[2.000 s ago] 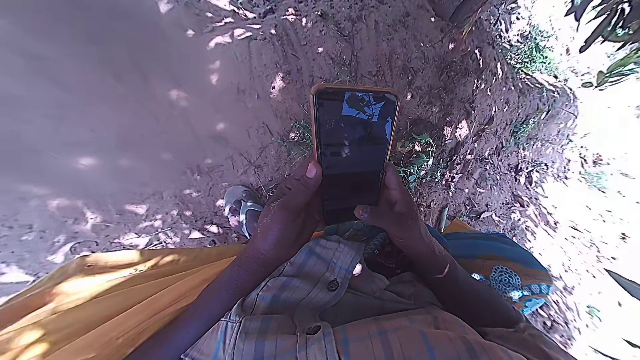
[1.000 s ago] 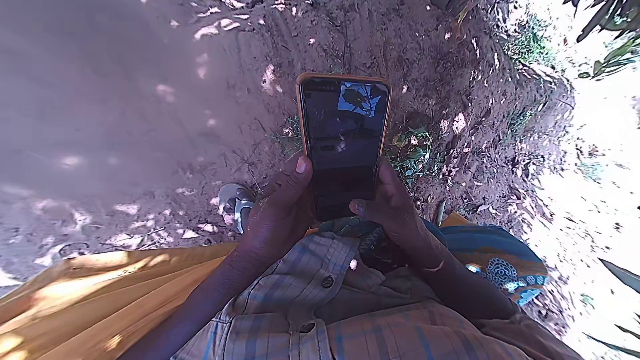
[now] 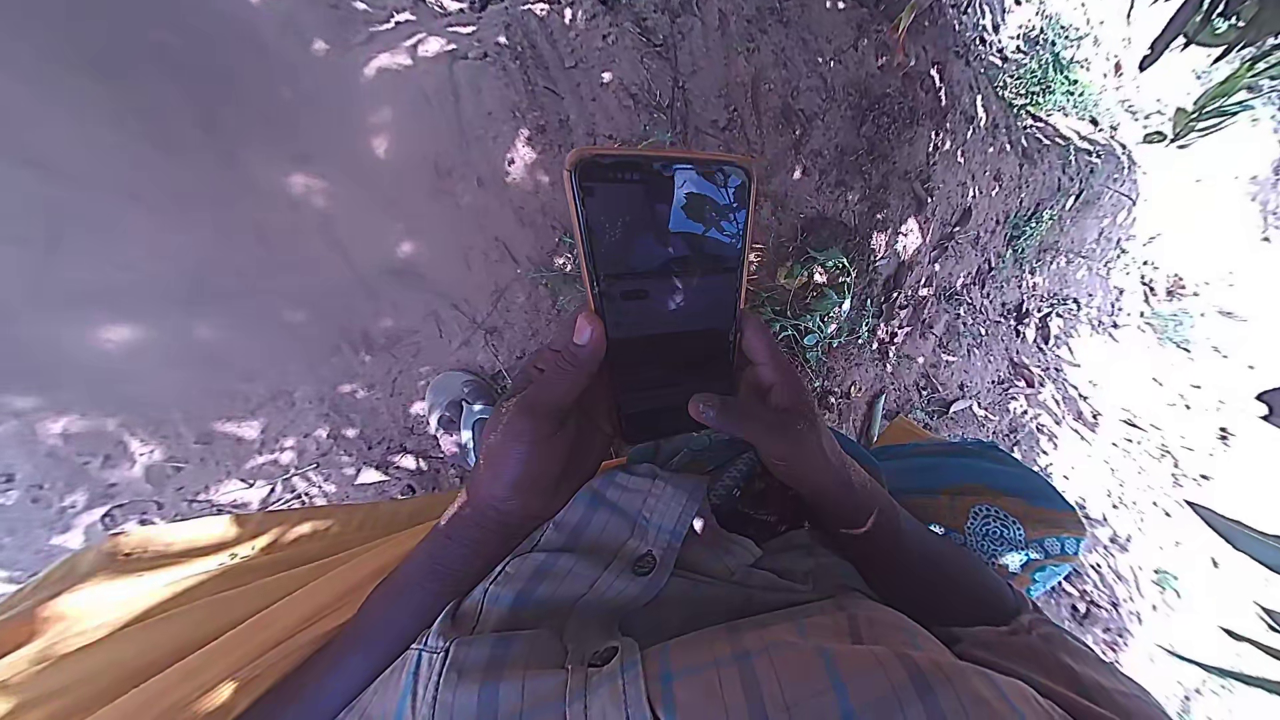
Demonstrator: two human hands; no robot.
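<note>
A smartphone [image 3: 668, 300] in an orange-brown case is held upright in front of me, its dark screen facing me and reflecting leaves and a bright patch. My left hand [image 3: 550, 425] grips its lower left side, the thumb along the edge. Around the lower right side is my right hand [image 3: 785, 420], its thumb over the lower part of the screen. The fingers behind the phone are hidden. Below the hands lies the checked, buttoned shirt [image 3: 640, 600] that I wear.
Yellow cloth [image 3: 250, 580] spreads at lower left, and blue patterned cloth [image 3: 990, 510] at right. A sandalled foot [image 3: 462, 410] rests on the dirt ground. Small green weeds [image 3: 820, 300] grow beyond the phone. Leaves [image 3: 1225, 90] hang at upper right, beside brightly sunlit ground.
</note>
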